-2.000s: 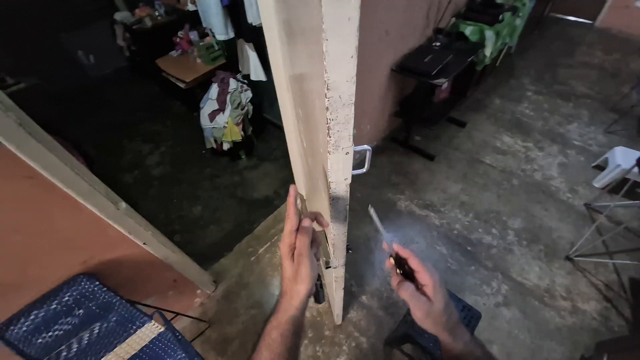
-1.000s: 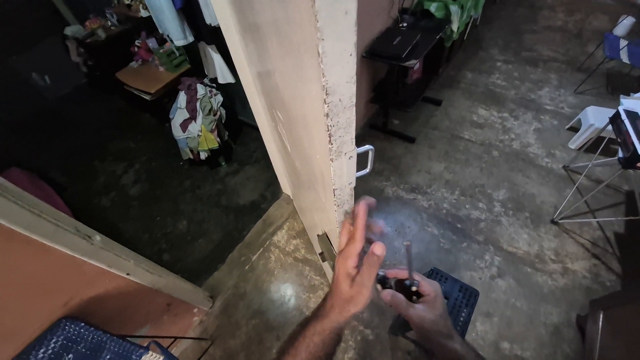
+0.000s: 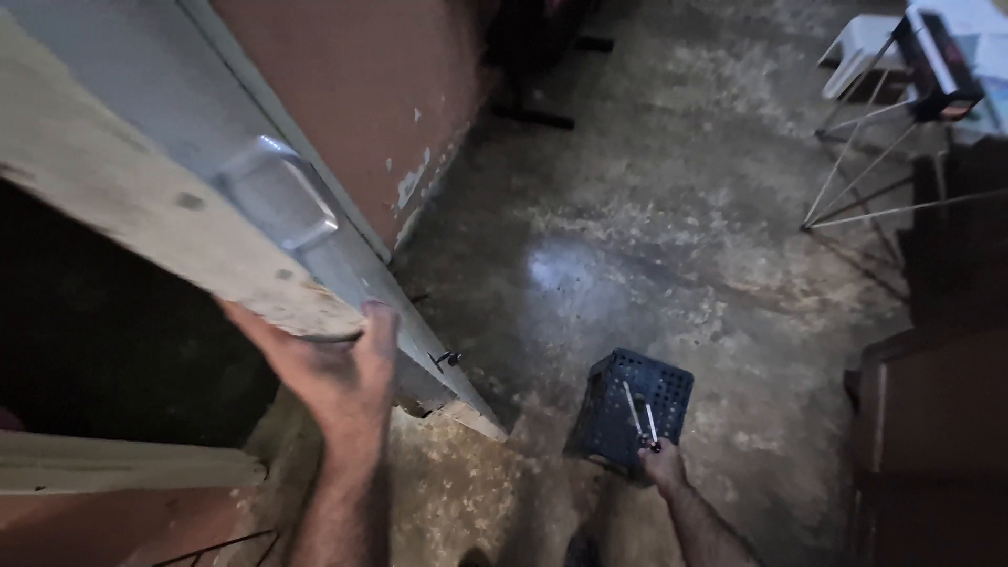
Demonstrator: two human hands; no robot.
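Observation:
My left hand (image 3: pixel 339 362) grips the edge of a painted door (image 3: pixel 236 260), thumb on one face and fingers around the other side. A metal pull handle (image 3: pixel 315 197) is fixed on the door face above it, and a small dark bolt or latch piece (image 3: pixel 449 358) sits lower down near the door's end. My right hand (image 3: pixel 663 461) is low at the right, over a dark blue perforated plastic crate (image 3: pixel 602 425). Its fingers are closed at the base of two thin metal shafts (image 3: pixel 639 413), which look like screwdrivers; whether both are held is unclear.
A white plastic stool (image 3: pixel 854 51) and a thin-legged metal stand (image 3: pixel 850 173) are on the concrete floor (image 3: pixel 488 236) at the upper right. Brown furniture (image 3: pixel 929 409) stands at the right edge. A pinkish wall (image 3: pixel 362 87) rises behind the door, and a door frame (image 3: pixel 118 465) lies lower left.
My left hand has taken hold of the door's edge. My right hand has moved away from the door, down to the crate at the right. The view has turned and tilted strongly.

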